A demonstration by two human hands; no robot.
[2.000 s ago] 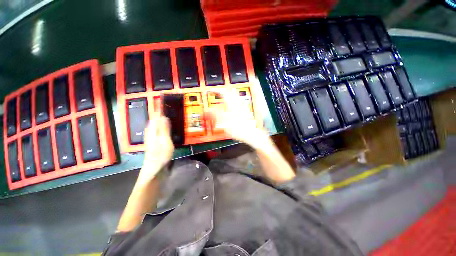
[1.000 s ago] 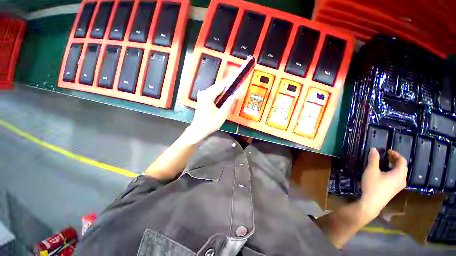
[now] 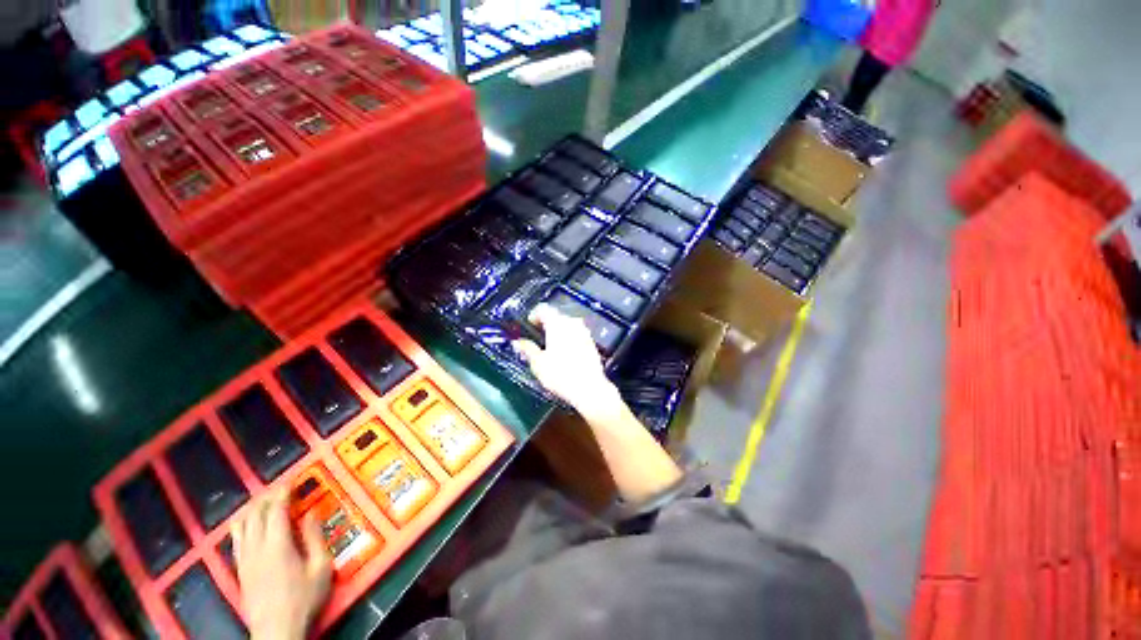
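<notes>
The red phone tray [image 3: 501, 440] lies in front of me. Its far row shows covered black phones [image 3: 263, 429]. Its near row shows three open orange-yellow phones [image 3: 385, 470] and a covered phone [image 3: 204, 605] at the left end. My left hand [image 3: 282, 569] is over the near row, beside the leftmost open phone; what lies under its fingers is hidden. My right hand [image 3: 563, 356] is at the near edge of the black blister tray [image 3: 482, 281], fingers bent around a dark edge; whether it grips a back cover is unclear. Other back covers [image 3: 607, 290] lie in the pockets.
A tall stack of filled red trays [image 3: 338, 200] stands behind. Another red tray [image 3: 69, 588] is cut off at lower left. Cardboard cartons [image 3: 738, 294] with black trays stand below the bench edge. More red trays [image 3: 1032, 413] are piled at far right. A person in pink [image 3: 891, 31] is in the distance.
The view has swung right. My left hand has lowered the tilted phone into the red tray area, and it no longer shows. My right hand remains at the black tray.
</notes>
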